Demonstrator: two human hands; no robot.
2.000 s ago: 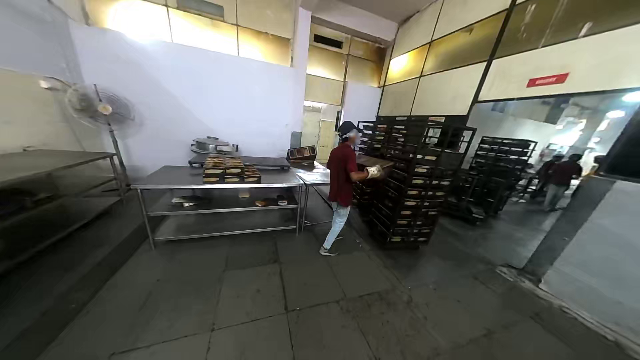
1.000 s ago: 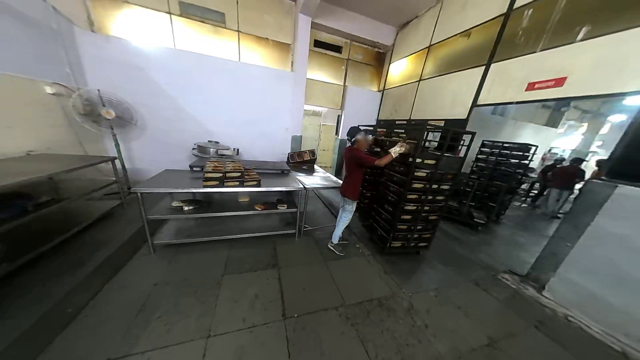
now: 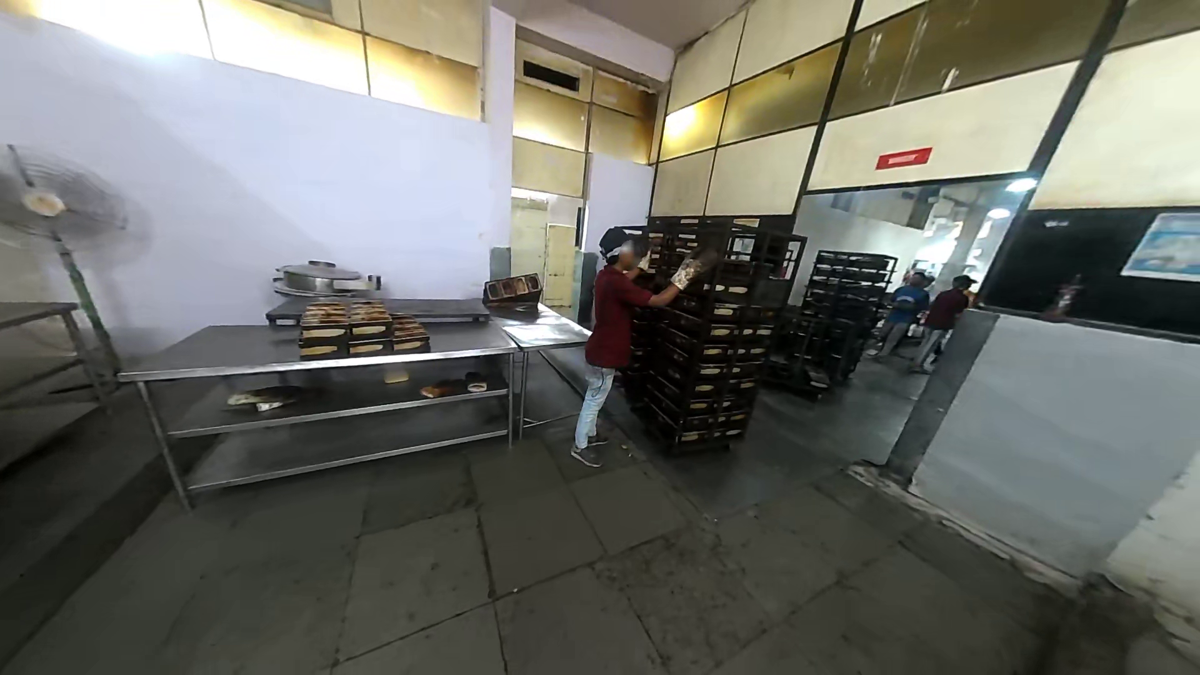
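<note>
Neither my left hand nor my right hand shows in the head view. Ahead, a co-worker in a dark red shirt (image 3: pixel 614 319) and a dark cap stands at a tall wheeled rack (image 3: pixel 717 375) of dark baking tins. The co-worker's gloved hand (image 3: pixel 689 272) is raised at an upper level of the rack; whether it holds a tin cannot be told. Several dark tins with browned bread (image 3: pixel 347 330) stand on a steel table (image 3: pixel 225 352). Another tin (image 3: pixel 513 290) sits tilted at that table's far right end.
A pedestal fan (image 3: pixel 47 202) and a metal shelf table (image 3: pixel 37 314) stand at the left. More dark racks (image 3: pixel 844 300) are behind the first, with people (image 3: pixel 942 314) beyond. A low wall (image 3: pixel 1031 422) edges the right side. Stone slabs (image 3: pixel 544 534) form the floor.
The co-worker first held a tin at chest height beside the rack, then reached to its upper part. The gloved hand is now slightly lower than one second ago.
</note>
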